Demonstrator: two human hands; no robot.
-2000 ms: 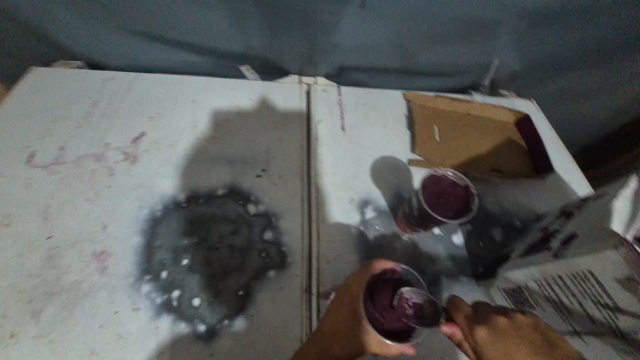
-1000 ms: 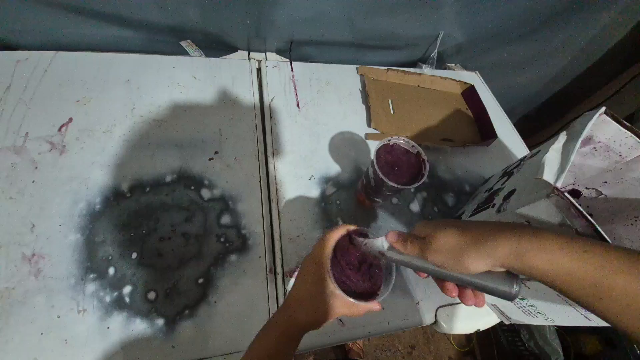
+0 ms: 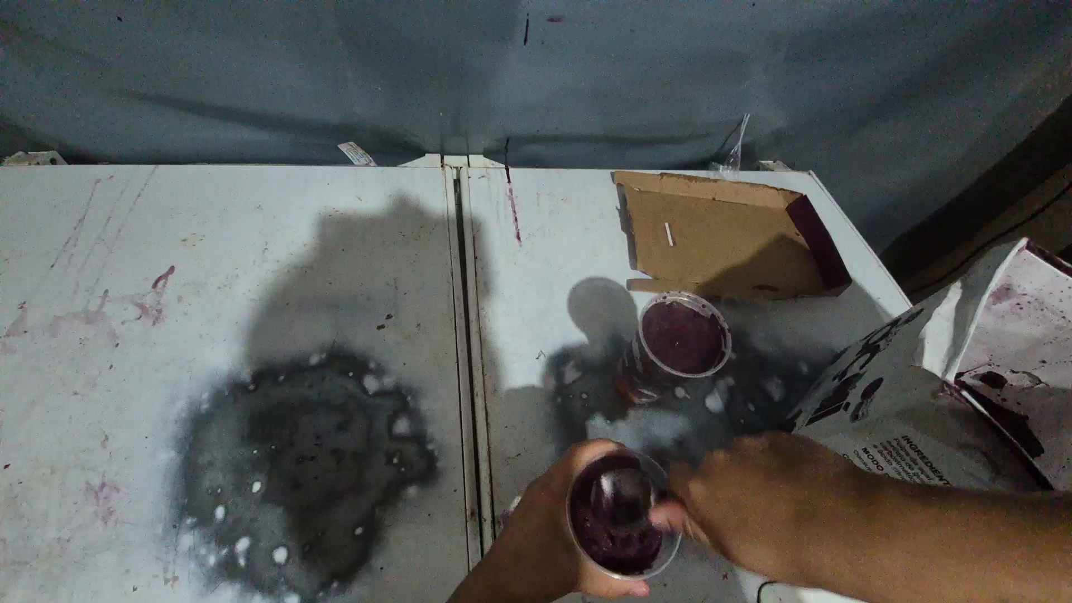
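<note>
My left hand (image 3: 557,523) is wrapped around a clear plastic cup (image 3: 618,553) of dark purple, thick frozen-looking pulp, near the bottom of the view. My right hand (image 3: 737,498) grips a metal scoop (image 3: 624,496), whose bowl is inside that cup, against the pulp. The scoop's handle is hidden by the hand. Behind them, a second clear cup (image 3: 685,335), filled near its rim with the same purple pulp, stands on the white lid and is touched by neither hand.
A shallow cardboard tray (image 3: 720,239) lies at the back right of the stained white freezer lid (image 3: 377,293). At the right is an open white carton (image 3: 888,419) with purple smears and print. A grey sheet (image 3: 536,84) hangs behind. Dark worn patches mark the lid.
The scoop's bowl, at the cup's rim one second ago, is now down inside the cup. Its grey handle, visible then, is now hidden. The view has shifted.
</note>
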